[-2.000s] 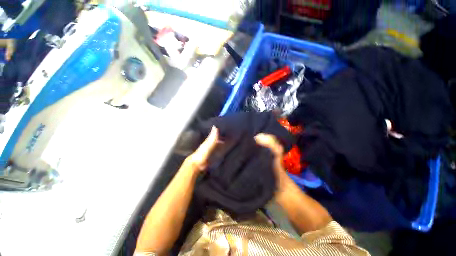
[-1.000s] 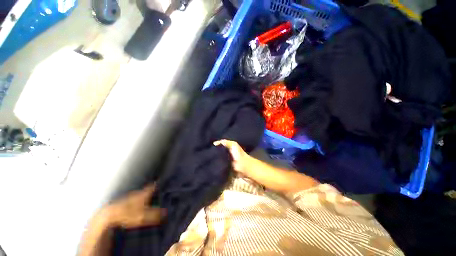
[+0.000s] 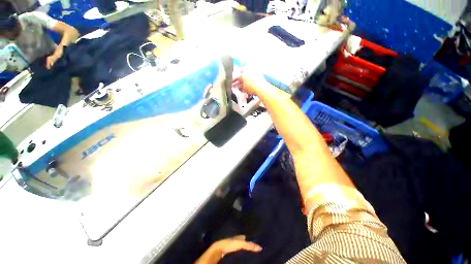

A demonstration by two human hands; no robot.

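Observation:
My right hand (image 3: 250, 82) reaches to the far right end of the sewing machine (image 3: 150, 111), over a small tray of pink and red bits (image 3: 241, 99); its fingers are partly hidden, and I cannot tell whether they hold anything. My left hand (image 3: 230, 248) is low at the bottom edge, partly cut off, over dark cloth (image 3: 263, 219); its grip is unclear. A flat black rectangle (image 3: 225, 129) lies at the machine's right end.
The blue crate (image 3: 343, 121) with a red item and clear plastic stands right of the table, with dark cloth (image 3: 413, 170) beside it. A red crate (image 3: 356, 72) stands farther back. Another person (image 3: 38, 36) works at the upper left.
My right hand has left the dark cloth on my lap and stretched forward to the machine's far end. My left hand shows lower down. The view has swung up and left.

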